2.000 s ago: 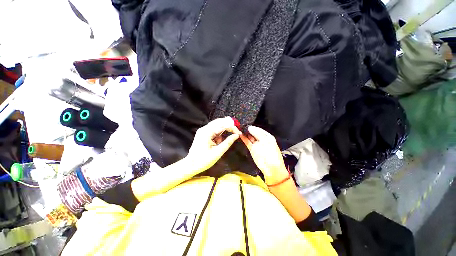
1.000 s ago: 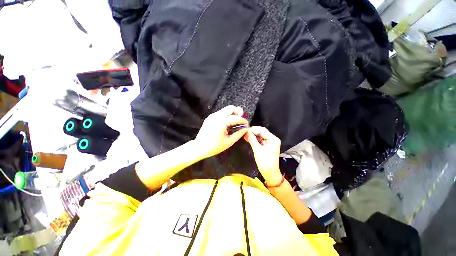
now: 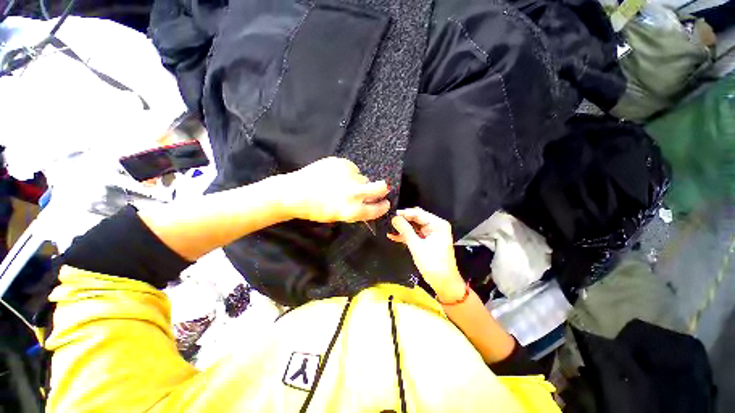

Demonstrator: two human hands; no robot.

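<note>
The black coat (image 3: pixel 475 137) lies over my lap and the table, with a speckled grey wool strip (image 3: pixel 383 97) running down its middle. My left hand (image 3: pixel 334 192) is bare and reaches across from the left, its fingers bent together over the lower end of the strip. My right hand (image 3: pixel 427 242) is close beside it on the right, thumb and forefinger pinched at the dark cloth edge. A red spot shows at my left fingertips. A faint thin line shows below them; I cannot tell if it is needle or thread.
A phone (image 3: pixel 164 160) lies on white cloth (image 3: pixel 89 89) at the left. Small dark bits (image 3: pixel 238 298) lie on white material near my left sleeve. A shiny black bundle (image 3: pixel 600 193), a white cloth (image 3: pixel 520 254) and green sacks (image 3: pixel 701 161) are at the right.
My left forearm has swung up and outward, its sleeve now covering the place of the thread cones. My left hand has turned flatter and parted slightly from my right hand, which stays almost in place.
</note>
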